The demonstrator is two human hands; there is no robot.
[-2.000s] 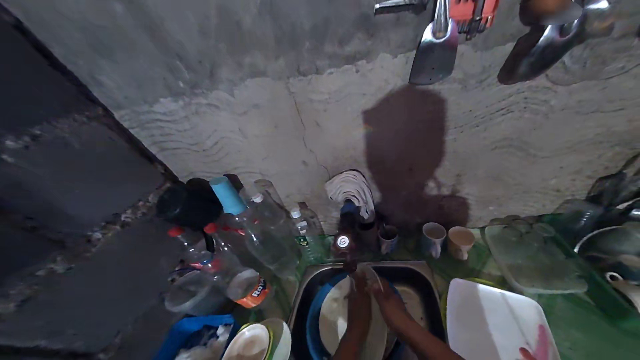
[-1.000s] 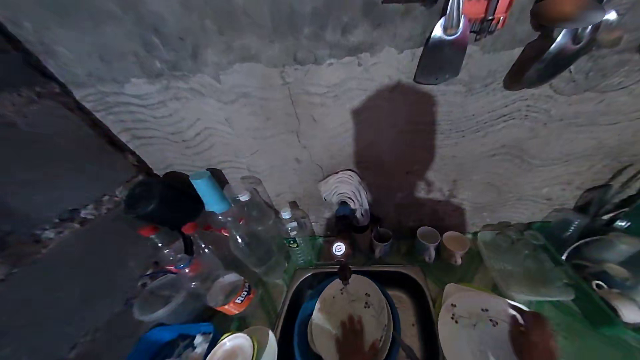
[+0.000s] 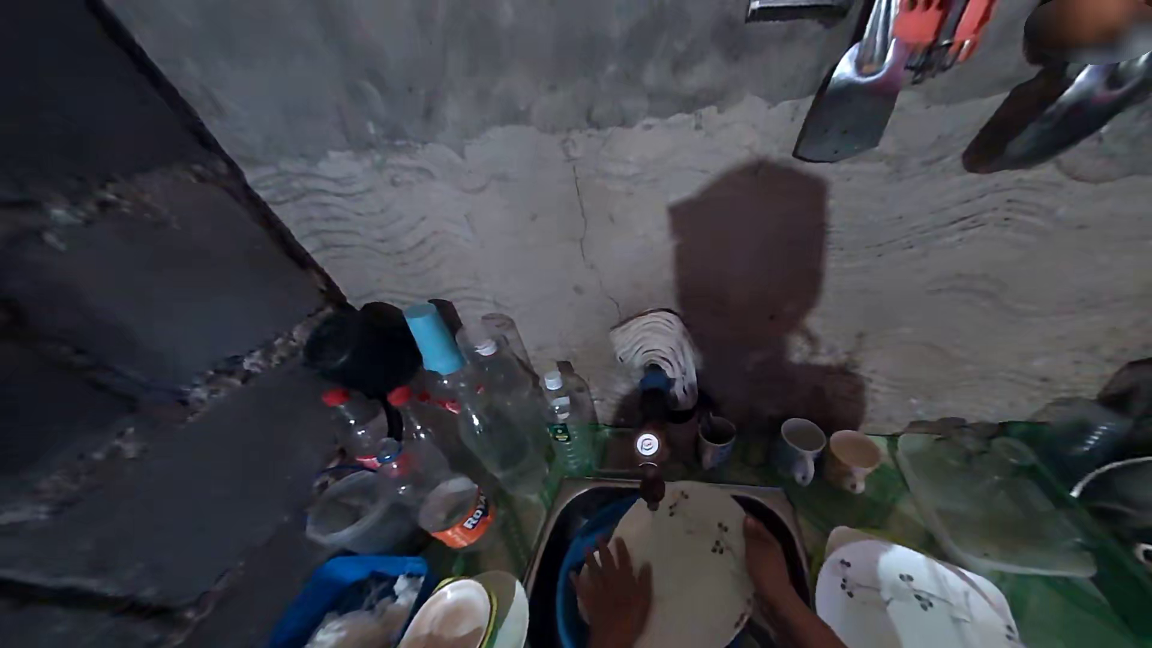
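A pale plate with small floral marks (image 3: 688,562) is in the sink (image 3: 787,508), over a blue basin (image 3: 569,562), just below the faucet (image 3: 650,463). My left hand (image 3: 616,589) lies on the plate's left part with its fingers spread. At the plate's right edge, my right hand (image 3: 765,553) grips the rim; its thumb and fingertips are partly hidden. Another floral-marked plate (image 3: 909,598) rests right of the sink, on top of a further pale dish.
Clear plastic bottles (image 3: 504,414), a blue container (image 3: 342,576) and stacked bowls (image 3: 454,616) crowd the left. Mugs (image 3: 801,445) stand behind the sink, a translucent tray (image 3: 990,504) to the right. A metal spatula (image 3: 850,108) hangs on the wall.
My right hand has moved left from the floral plate beside the sink to the plate in the sink. Two seconds ago, a plain white tray surface showed where that floral plate now lies.
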